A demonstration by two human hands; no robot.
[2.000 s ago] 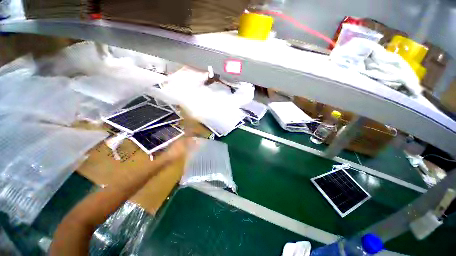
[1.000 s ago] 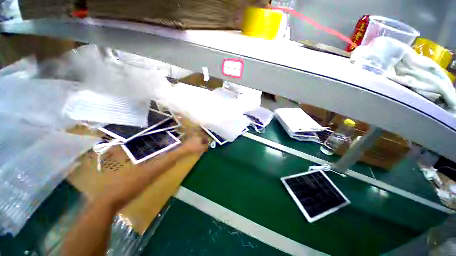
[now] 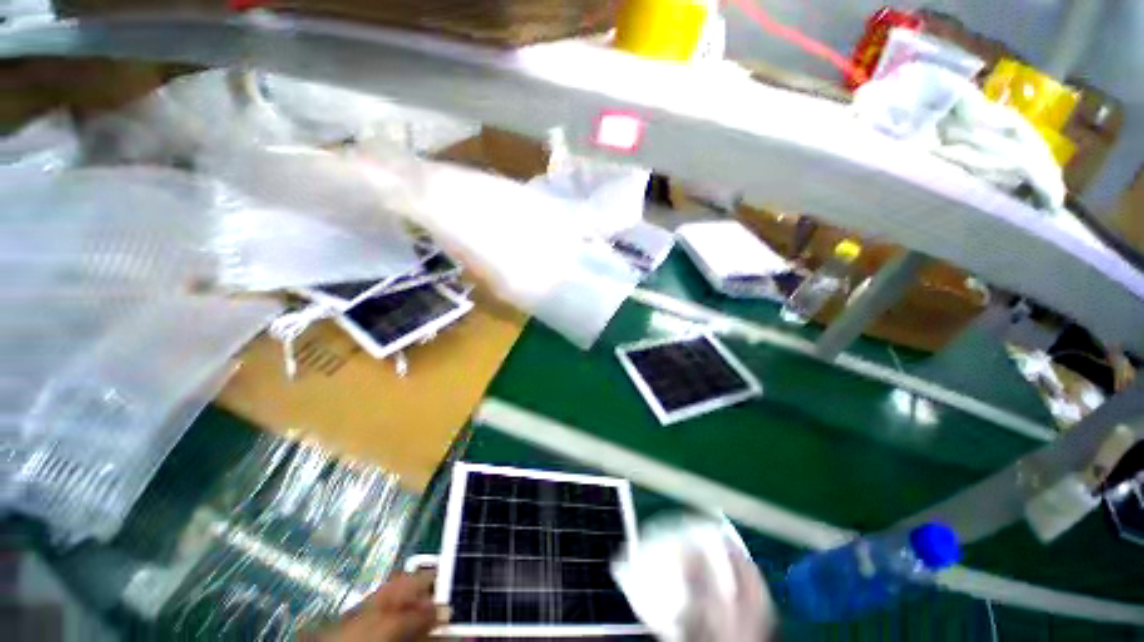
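Note:
A solar panel [image 3: 540, 548] with a white frame lies in front of me at the bottom centre. My left hand [image 3: 399, 608], cut off by the bottom edge, grips the panel's lower left edge. My right hand [image 3: 740, 602], blurred, holds a white cleaning cloth [image 3: 677, 571] at the panel's right edge; its fingers are mostly hidden. A bottle with a blue cap [image 3: 853, 577] lies on its side to the right of my right hand.
Another solar panel [image 3: 688, 375] lies on the green bench [image 3: 866, 439]. More panels [image 3: 404, 314] lie on a cardboard sheet [image 3: 364, 408]. Air column bags [image 3: 94, 339] are piled left. A shelf edge [image 3: 753, 163] crosses above; a post stands right.
My left arm has drawn back from the cardboard. A panel now lies close in front of me, and my right hand with the cloth has come into view. The single bench panel appears farther left.

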